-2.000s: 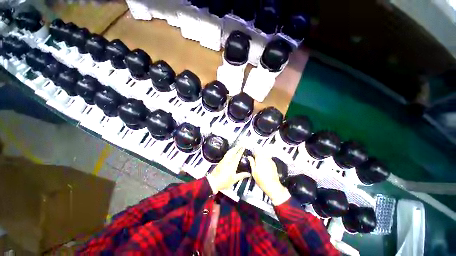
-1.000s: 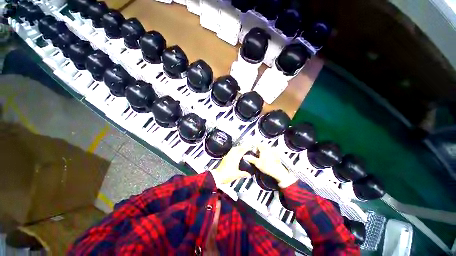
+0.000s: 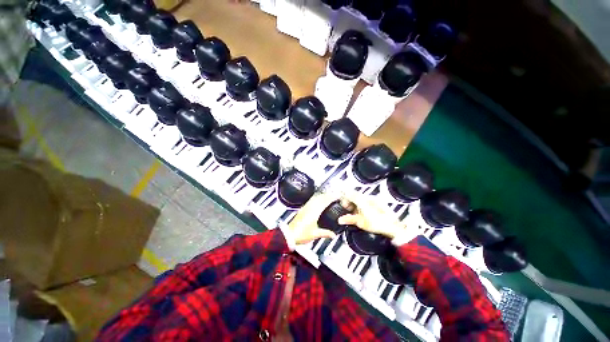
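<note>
Two long rows of camera units with glossy black heads and slotted white bodies run diagonally across the bench. My left hand (image 3: 309,222) and my right hand (image 3: 376,219) are around one black camera head (image 3: 336,215) in the near row, one on each side. My right thumb lies across its top. A dotted or grid pattern shows on this head. The neighbouring camera unit (image 3: 295,188) has pale markings on its head. Another black head (image 3: 365,240) sits just below my right hand. Whether a label is in my fingers cannot be told.
Two camera units (image 3: 349,55) lie on brown cardboard (image 3: 267,41) behind the rows, with more units beyond. The green bench (image 3: 461,143) extends right. A label sheet (image 3: 514,308) and a white shell (image 3: 543,322) lie lower right. Cartons (image 3: 93,227) stand on the floor at left.
The view has shifted, showing more floor and cartons. My hands stay at the same head; my right hand has turned over it, and my right forearm now covers more of the near row's right end.
</note>
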